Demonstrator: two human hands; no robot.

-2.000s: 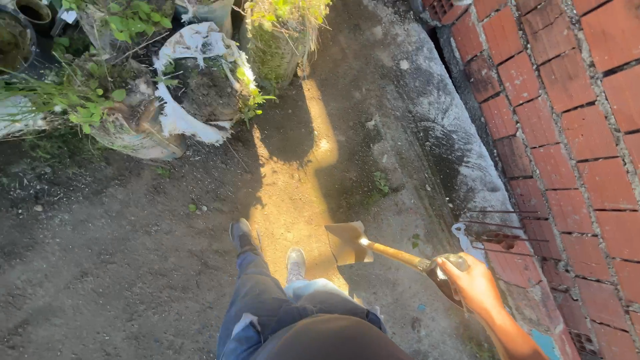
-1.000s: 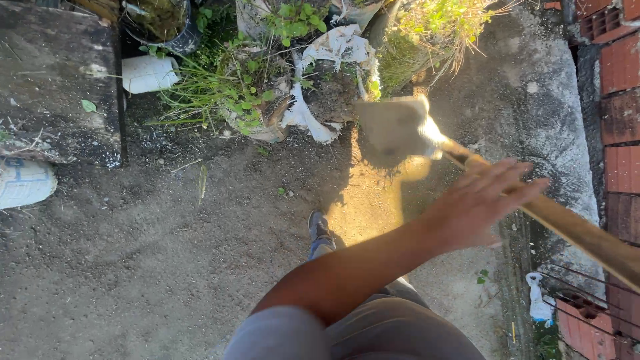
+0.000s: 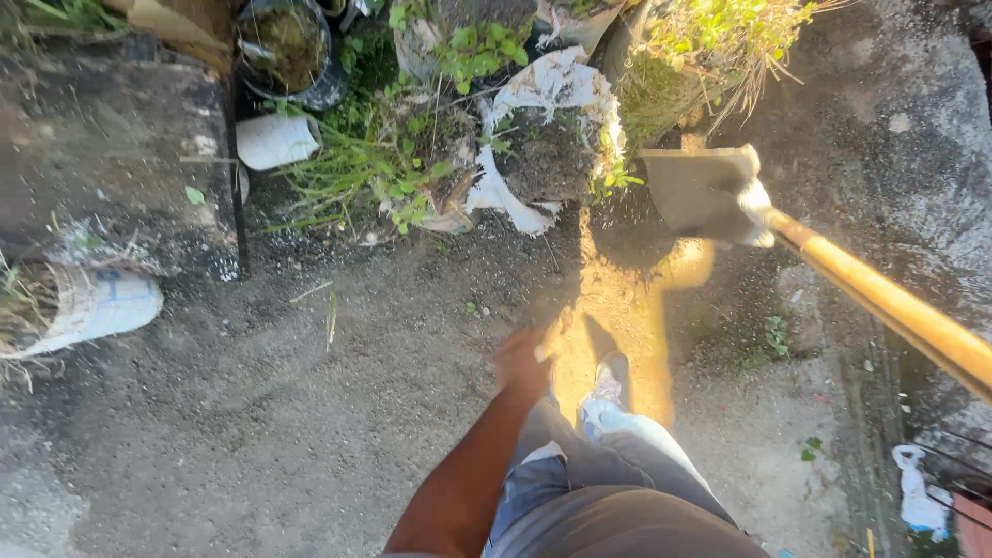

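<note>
My left hand [image 3: 525, 360] hangs over the ground in front of my legs; it is blurred, with no tool seen in it, and its fingers cannot be made out well. At the right, the metal blade [image 3: 701, 194] of a long-handled shovel or spade is held out above the ground, near the planted sacks. Its wooden handle [image 3: 891, 291] runs down to the right and leaves the frame. My right hand is out of view, so its hold on the handle is hidden.
Torn white sack with soil [image 3: 535, 147] and green plants stand ahead. Left of them are a dark bucket [image 3: 322, 81], a white container [image 3: 275, 141], a dark board [image 3: 132, 170] and a white sack on its side [image 3: 116, 306]. A white plastic bag [image 3: 918, 496] lies lower right.
My left hand, near the shovel's handle a second ago, is now down in front of my legs. The blade, low beside my feet two seconds ago, is now farther forward. The view has swung left.
</note>
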